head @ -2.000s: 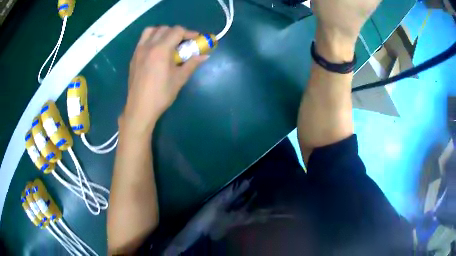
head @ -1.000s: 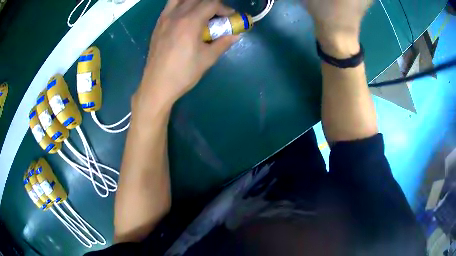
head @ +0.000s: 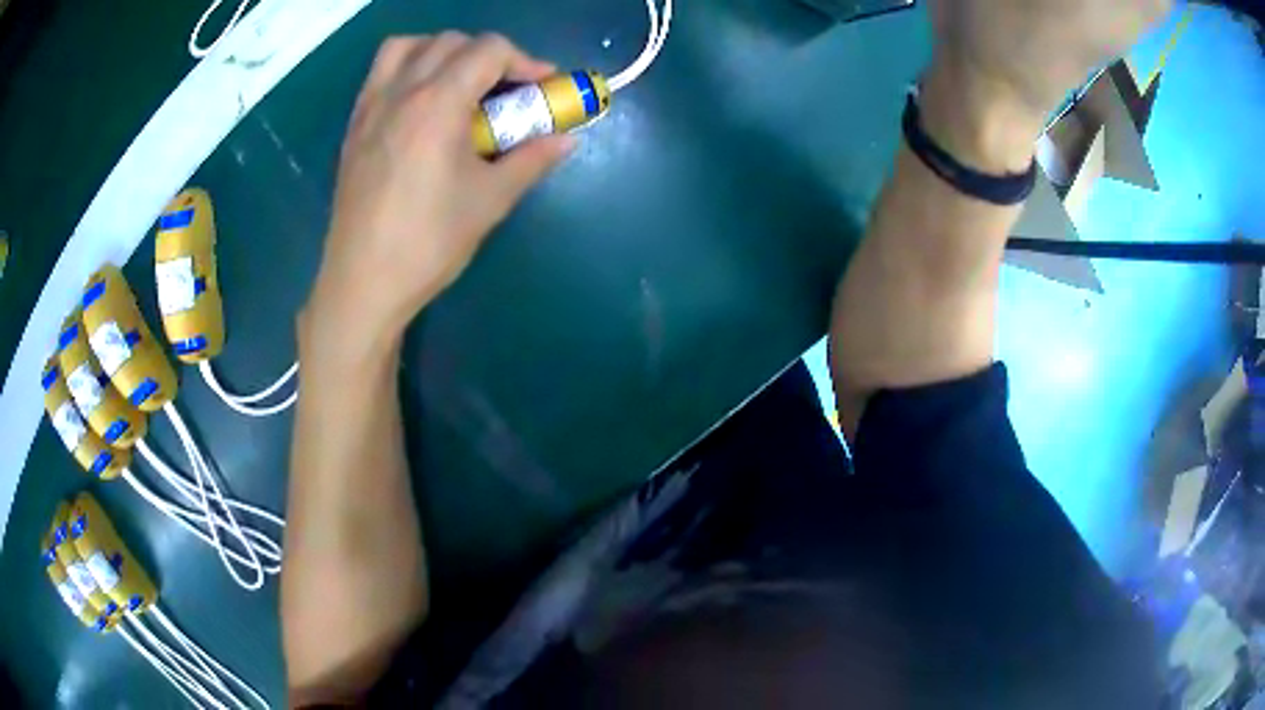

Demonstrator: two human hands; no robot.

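My left hand holds a yellow unit against the dark green bench, thumb on its near side and fingers over its far side. The unit has blue patches and a white label, and a white cord runs up from its right end. My right hand is at the top right, cut off by the upper edge and blurred. Its fingers and anything it holds are not visible. A dark wristband is on that wrist.
Several yellow units with white cord loops lie in groups at the left, beside a curved white rail. A dark object is at the top edge. A black cable crosses above cardboard pieces and the blue floor.
Since one second ago, the left hand and its unit appear further left in view. The right hand has shifted right and up. At two seconds the left hand held the unit similarly.
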